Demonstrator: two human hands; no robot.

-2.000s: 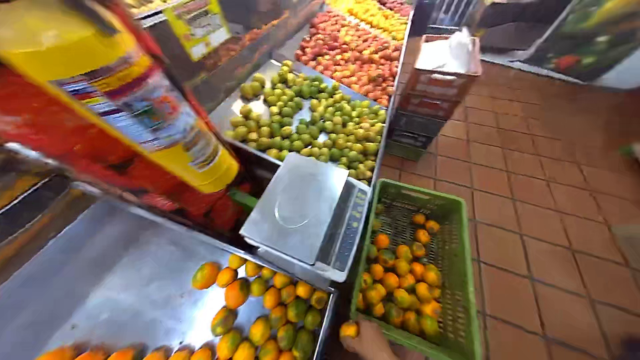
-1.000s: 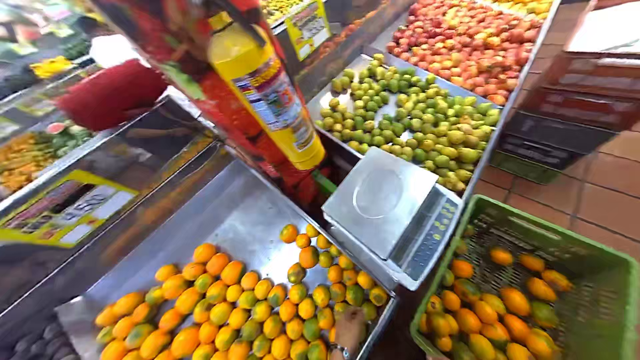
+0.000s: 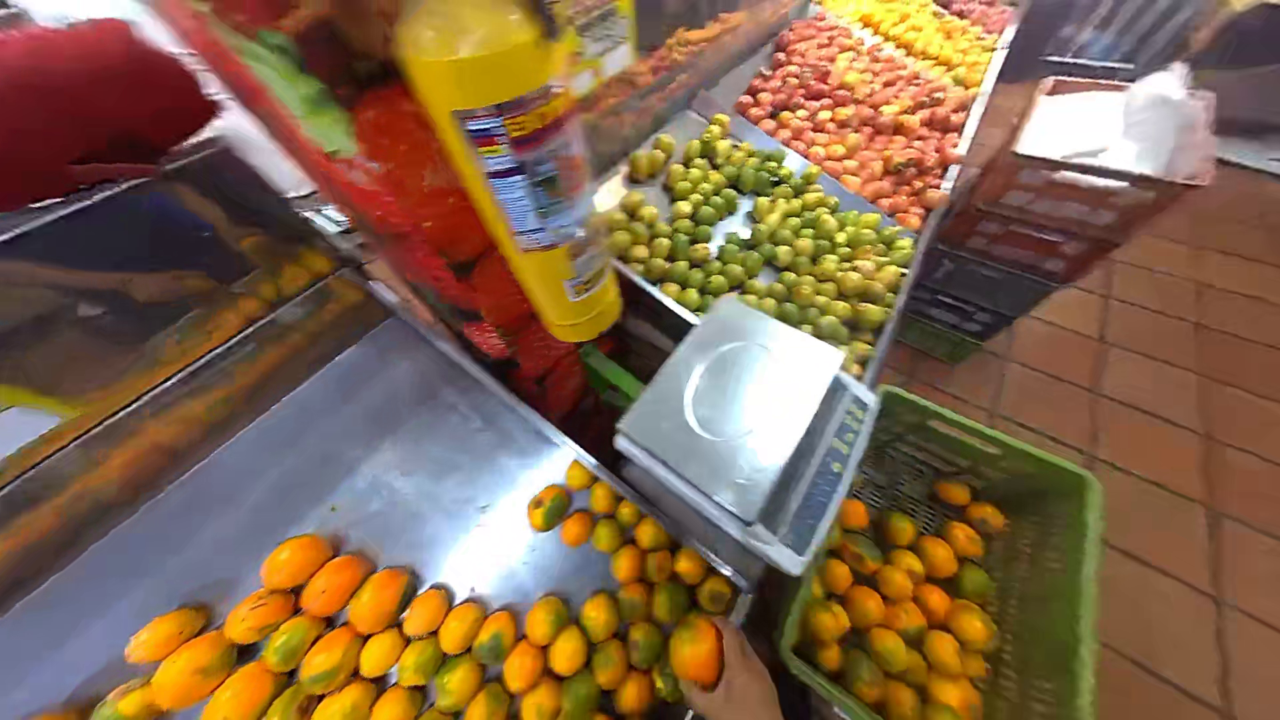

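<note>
At the bottom edge, right of centre, my right hand (image 3: 738,680) holds an orange fruit with a dark patch (image 3: 696,652) at the right end of the metal display tray (image 3: 400,440). Rows of orange and green fruits (image 3: 330,658) lie along the tray's lower part, and smaller ones (image 3: 627,565) are bunched beside my hand. Right of my hand stands a green plastic crate (image 3: 1080,580) with more of these fruits (image 3: 900,640) inside. A digital scale (image 3: 735,405) with a bare metal plate is just above the hand. My left hand is out of view.
A yellow bottle (image 3: 530,180) hangs against a red printed panel behind the tray. Beyond the scale are bins of green fruits (image 3: 740,230) and reddish fruits (image 3: 860,110). Stacked crates (image 3: 1060,210) stand on the tiled floor (image 3: 1140,400). A person's red sleeve (image 3: 90,110) shows at upper left.
The hand held a fruit beside the green crate, then was over the fruits in the tray, and now holds a fruit at the tray's right end. The view has swung left and partly back.
</note>
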